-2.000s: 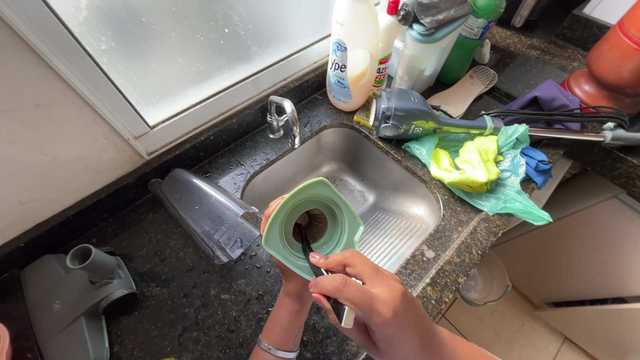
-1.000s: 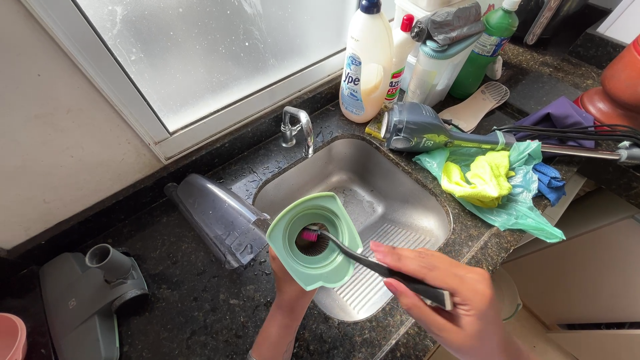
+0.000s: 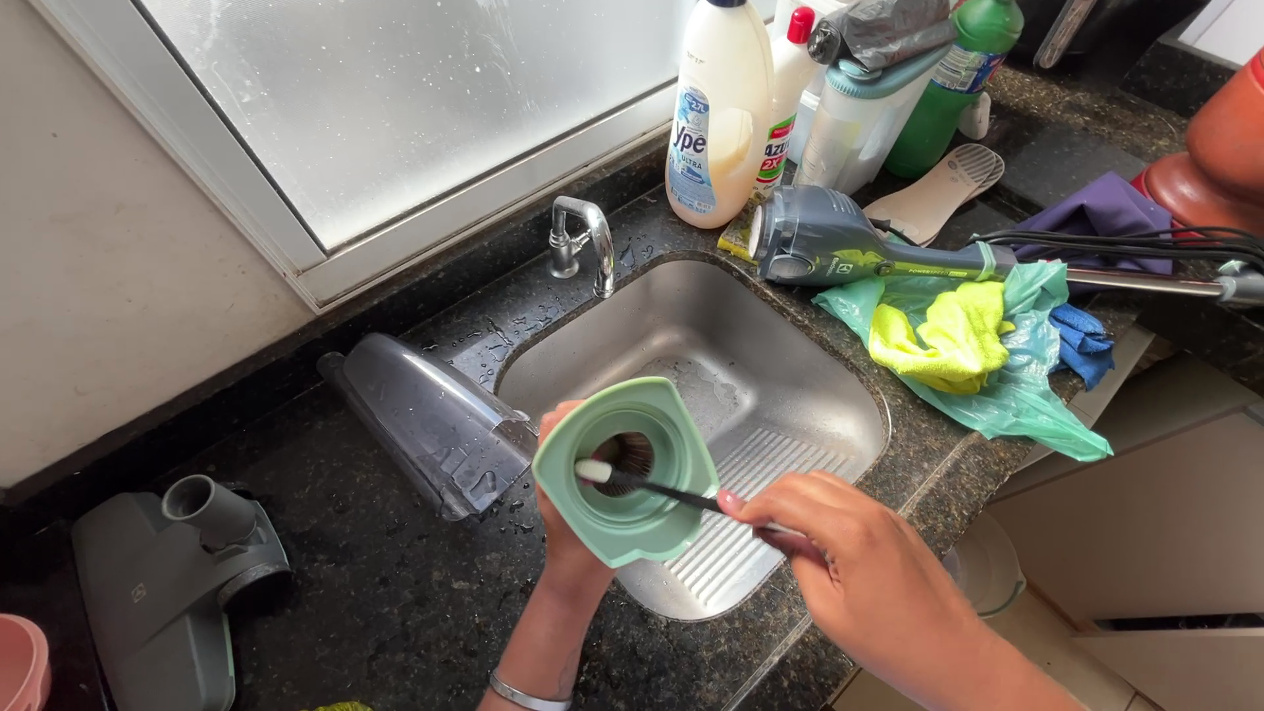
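My left hand [image 3: 565, 513] holds a light green plastic vacuum-cleaner part [image 3: 632, 538] from its left side and underneath, over the near left part of the steel sink. Its round opening, with a pleated or bristly inside, faces the camera. In my right hand [image 3: 820, 543] is a dark-handled toothbrush [image 3: 681, 494], its pale head at the left inner edge of that opening. Most of my left fingers are hidden behind the green part. A clear grey plastic vacuum container [image 3: 434, 425] lies wet on the counter to the left of my left hand.
The steel sink [image 3: 839, 395] has a chrome tap [image 3: 592, 237] behind it. Detergent bottles [image 3: 721, 118] stand at the back. A stick vacuum body [image 3: 829, 237], a yellow-green cloth [image 3: 943, 336] and a green plastic bag [image 3: 1047, 415] lie at right. A grey vacuum floor head [image 3: 158, 592] sits at left.
The toothbrush head has moved from deeper in the opening to its left inner edge. My right hand has come nearer the green part than one second ago.
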